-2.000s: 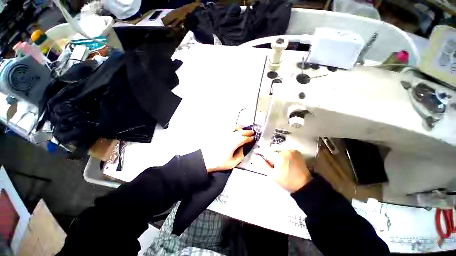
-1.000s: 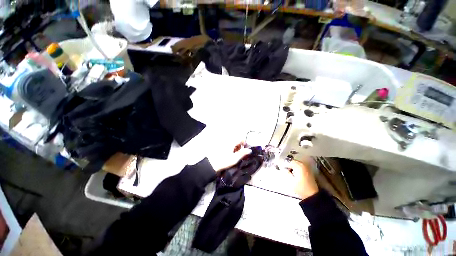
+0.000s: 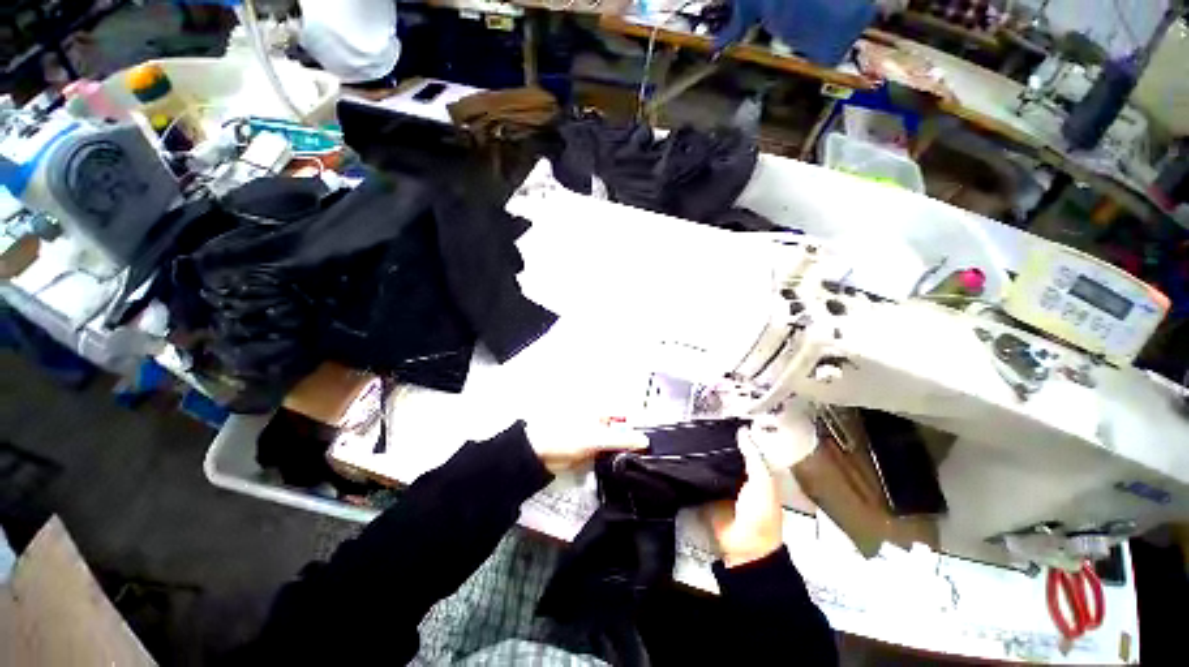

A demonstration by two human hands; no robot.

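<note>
A black garment piece (image 3: 678, 472) with a pale line along its upper edge is stretched between my hands in front of the sewing machine (image 3: 939, 378). My left hand (image 3: 587, 446) grips its left end. My right hand (image 3: 754, 502) grips its right end, with the thumb near the top edge. The rest of the cloth hangs down over the table's front edge. The needle area (image 3: 737, 395) is just behind the cloth; the needle itself is too blurred to make out.
A black bundle of cut pieces (image 3: 352, 280) lies at left, another dark bundle (image 3: 665, 163) behind. A black flat rectangle (image 3: 902, 463) and brown card (image 3: 848, 495) lie under the machine arm. Red-handled scissors (image 3: 1076, 599) are at the right front edge. A control panel (image 3: 1089, 297) tops the machine.
The cloth has come away from the needle area towards me and is now spread between both hands. My right hand has moved down and left from beside the needle and taken hold of it.
</note>
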